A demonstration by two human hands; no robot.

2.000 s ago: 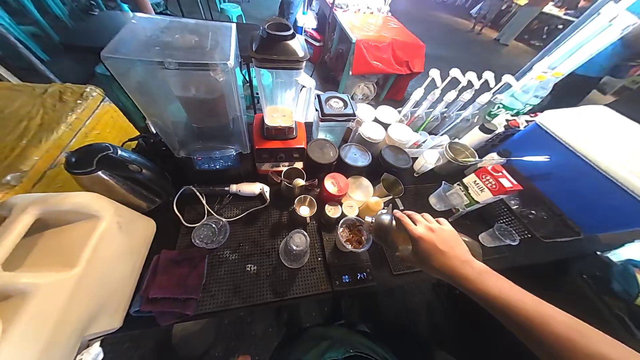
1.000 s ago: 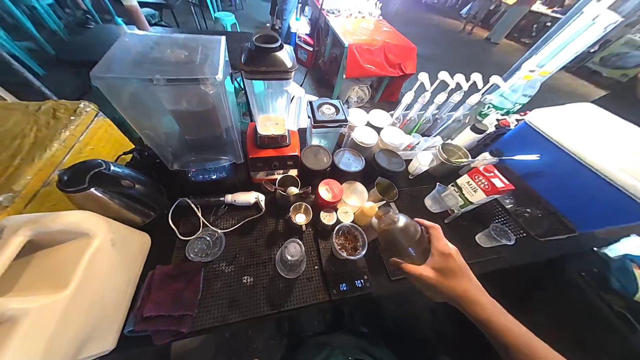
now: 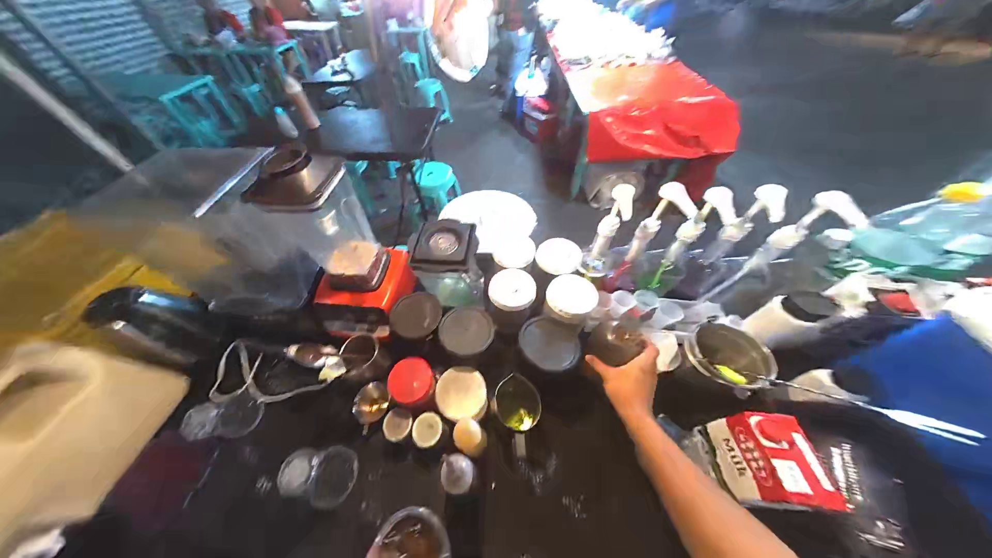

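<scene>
My right hand grips a dark, rounded container beside a black-lidded jar and small clear cups. At the bottom edge is a clear plastic cup with brown contents, partly cut off. A sliver of what looks like my left hand shows at its lower left side; its grip is hidden. Between them stand a metal pitcher with yellowish liquid, a red-lidded jar and a cream-lidded jar. Blur hides fine detail.
A red-based blender, white-lidded jars and pump bottles line the back. At right are a metal pot with a long utensil and a milk pack. A beige jug and kettle stand left.
My right hand has moved the dark container away from the brown-filled cup, back toward the jars. The cup is off its earlier place on the digital scale. The view has shifted strongly.
</scene>
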